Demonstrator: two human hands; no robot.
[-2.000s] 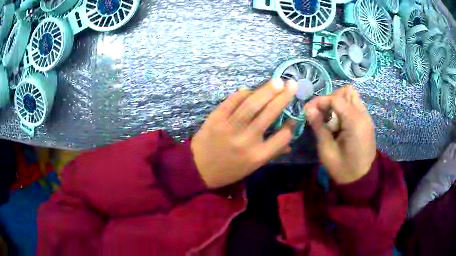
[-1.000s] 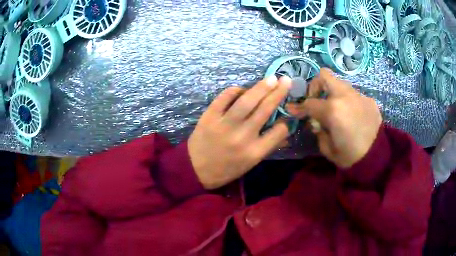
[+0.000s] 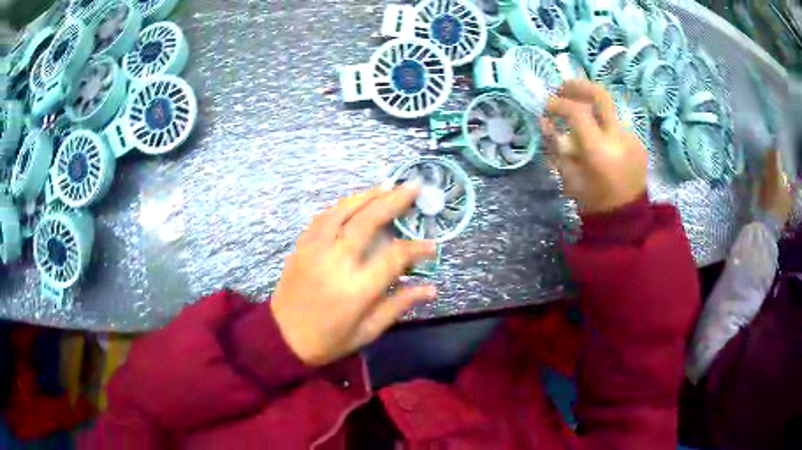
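An open teal fan head with grey blades and a round hub lies on the silvery sheet, its stub towards me. My left hand holds it from the left, with fingers on the ring's left rim and over the stub. My right hand is raised at the right, fingers curled, beside a loose spoked grille cover. Its fingertips are blurred and I cannot tell whether they grip anything. A second open fan head lies just beyond the first, stub to the left.
Fans with grilles fitted are heaped at the left. More lie at the top centre. Teal fans and covers are piled at the right. Silvery sheet covers the bench. Another person's sleeve and hand show at the right edge.
My right hand has left the fan head and moved up and right to the covers. My left hand stays at the fan. The view has shifted, showing more of the right side.
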